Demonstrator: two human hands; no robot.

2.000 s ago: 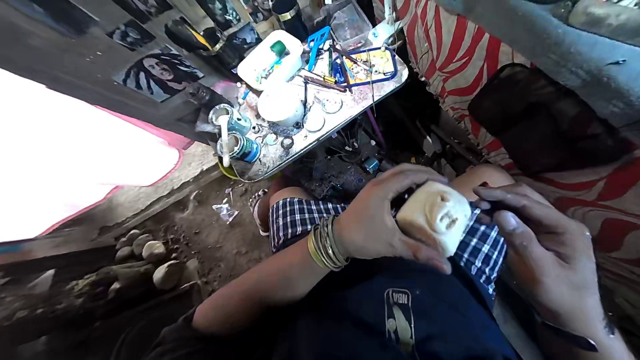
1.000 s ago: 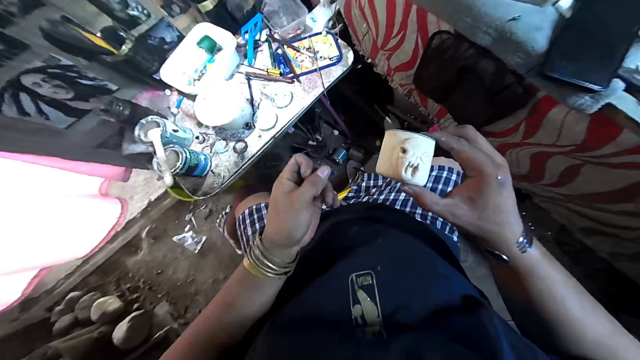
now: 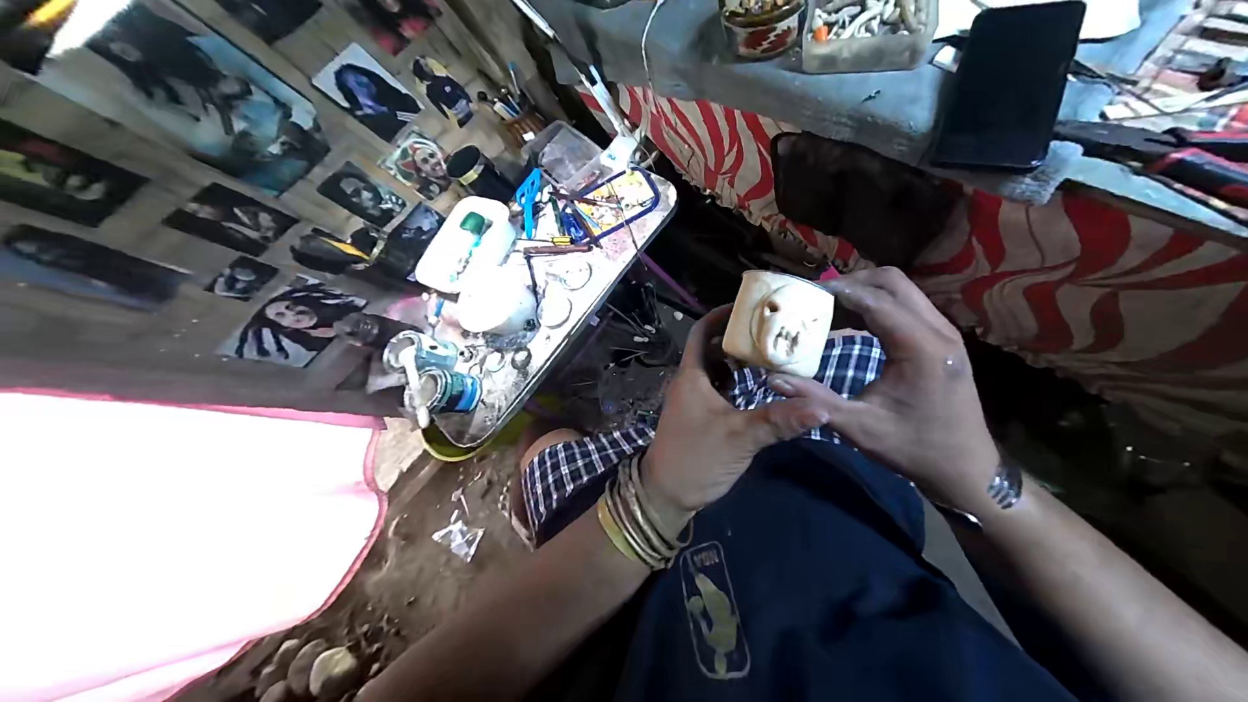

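Observation:
A pale cream carved block (image 3: 780, 324) with rounded corners, a raised relief and small hollows on its upper face is held above my lap, over the checked shorts. My left hand (image 3: 726, 405), with several bangles at the wrist, curls round the block's left and lower side. From the right, my right hand (image 3: 892, 366) grips it, thumb at the lower edge and fingers at the upper right corner. A small pink thing (image 3: 829, 275) shows by those fingers; what it is I cannot tell.
A cluttered small table (image 3: 585, 283) at the upper left carries a white tray (image 3: 468, 244), pens and tins (image 3: 453, 390). A blue-grey ledge (image 3: 868, 107) at the upper right bears a black tablet or phone (image 3: 1009, 83) and a plastic box (image 3: 868, 39). Stones lie on the ground, lower left.
One second ago only my right hand held the block, with my left hand apart from it; now both hands are on it. The view has shifted, showing more of the ledge and pictures.

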